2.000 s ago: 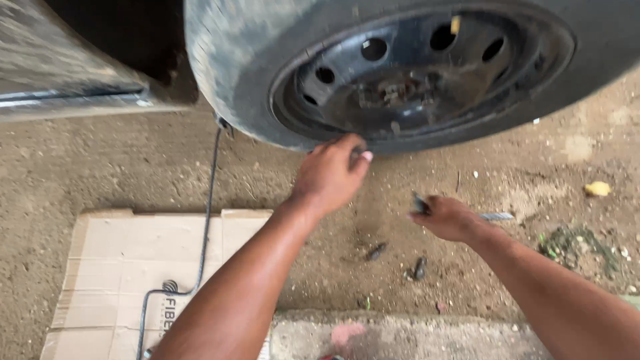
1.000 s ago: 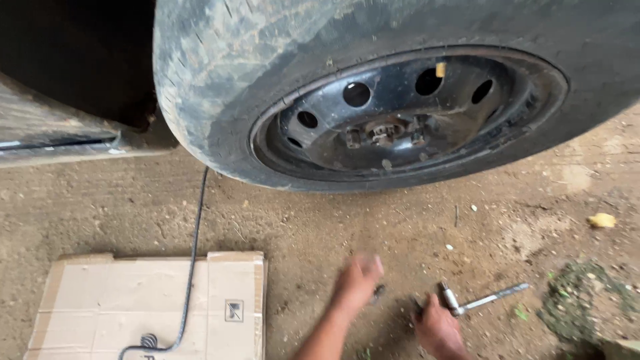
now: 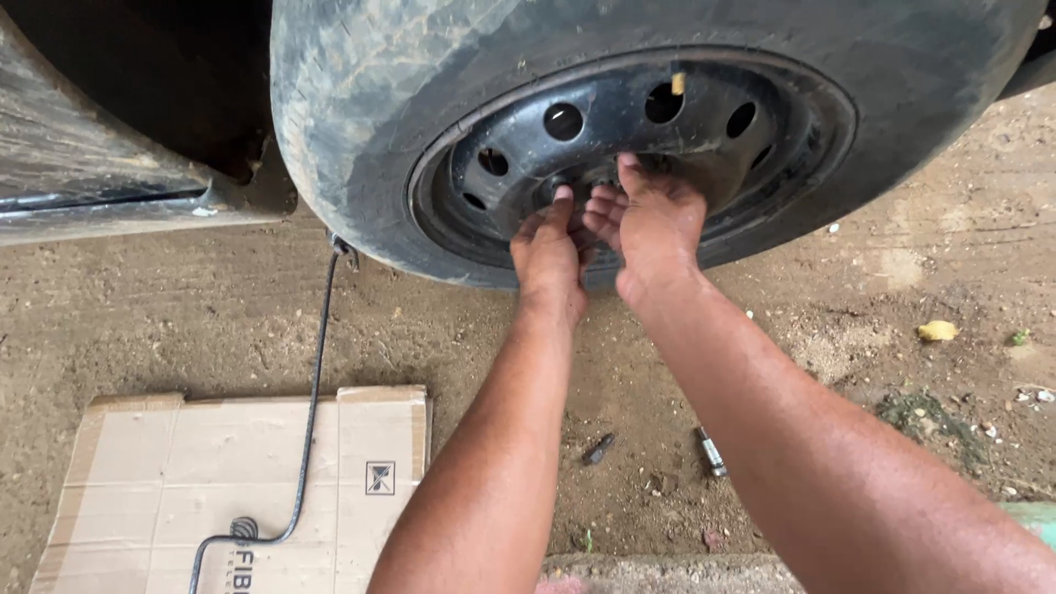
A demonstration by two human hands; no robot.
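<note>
A black steel wheel rim (image 3: 528, 140) sits inside a dusty tyre (image 3: 355, 140) beside a vehicle. At the lower part of the rim's centre is my left hand (image 3: 551, 247), its thumb pointing up at the hub area. My right hand (image 3: 656, 214) is just right of it, thumb raised and fingers curled toward the hub. Whether either hand holds a small part is hidden by the fingers. A dark wheel bolt or nut (image 3: 598, 449) lies on the soil below the hands. The metal end of a wrench (image 3: 711, 454) shows beside my right forearm, which hides the rest.
Flattened cardboard (image 3: 247, 462) lies at lower left, crossed by a bent dark metal rod (image 3: 312, 396) that reaches toward the tyre. The vehicle's body panel (image 3: 99, 173) is at upper left. A concrete edge (image 3: 668, 571) runs along the bottom. A yellow leaf-like piece (image 3: 938, 331) lies at right.
Both hands have moved up from near the ground to the wheel's centre. One second ago two hands were low by the wrench; of the dark pieces seen earlier on the soil, one shows now.
</note>
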